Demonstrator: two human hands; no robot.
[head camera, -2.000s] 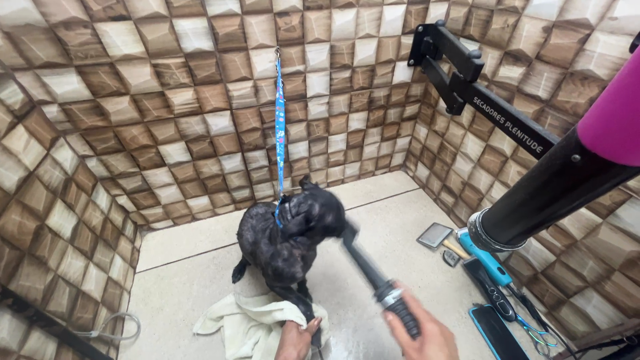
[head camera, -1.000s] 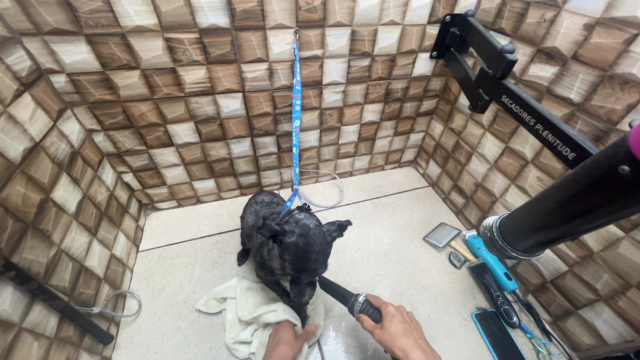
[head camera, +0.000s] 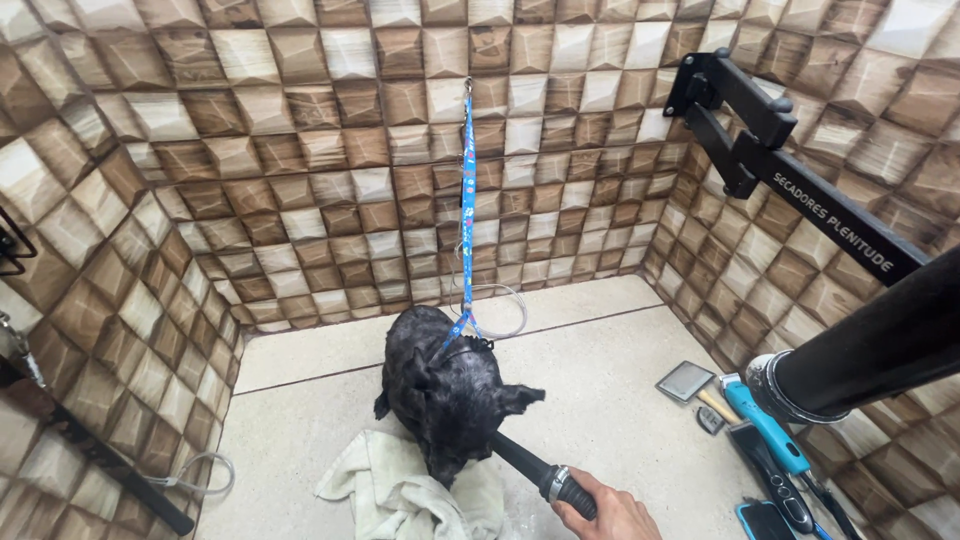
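Note:
My right hand (head camera: 611, 510) is closed around a black dryer nozzle with a ribbed hose end (head camera: 529, 461), its tip at the side of the head of a small black dog (head camera: 457, 390). The dog stands or sits on the pale surface with its head lowered over a crumpled cream towel (head camera: 405, 495). A blue patterned leash (head camera: 469, 210) runs from a wall ring down to the dog's neck. My left hand is not visible in the current view.
Right of the dog lie a slicker brush (head camera: 685, 381), a blue clipper (head camera: 765, 424), a black clipper (head camera: 772, 472) and a phone (head camera: 765, 521). A black wall-mounted arm (head camera: 825, 202) and a thick black tube (head camera: 870, 345) reach in from the right. A clear cable loop (head camera: 506, 311) hangs behind the dog.
My left hand, earlier at the towel by the dog's front legs, is out of view. The nozzle was raised beside the dog's head two seconds ago and is now lower.

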